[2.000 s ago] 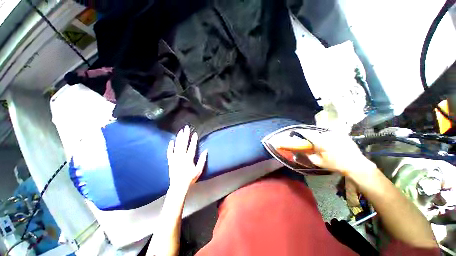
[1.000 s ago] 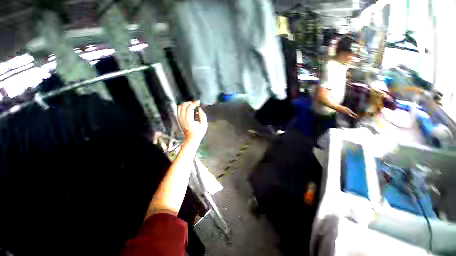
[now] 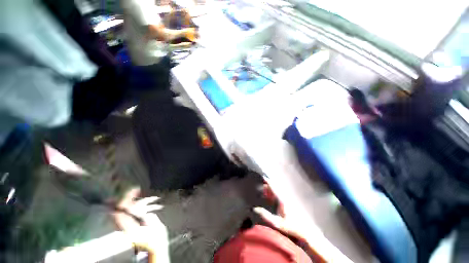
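Observation:
The view is blurred. My left hand (image 3: 136, 209) is low at the left, above the floor, with some fingers spread. A dark thin shape crosses at the palm; I cannot tell if it is held. My right hand (image 3: 273, 220) is low at the centre, beside the table edge, close to a small dark and red thing (image 3: 268, 195); I cannot tell whether it grips it. A black garment (image 3: 421, 174) hangs over the far side of the blue pressing buck (image 3: 355, 169) at the right. No iron is visible.
The white pressing table (image 3: 257, 136) runs diagonally through the middle. A dark cloth-like mass (image 3: 172, 138) with an orange patch stands beside it. Pale grey garments (image 3: 36, 77) hang at the upper left. A person's arm (image 3: 175, 35) shows at the top.
The view has swung right, from the garment rail to the pressing table. My left hand is lower in view, and my right hand has come into view. The iron held earlier is out of view.

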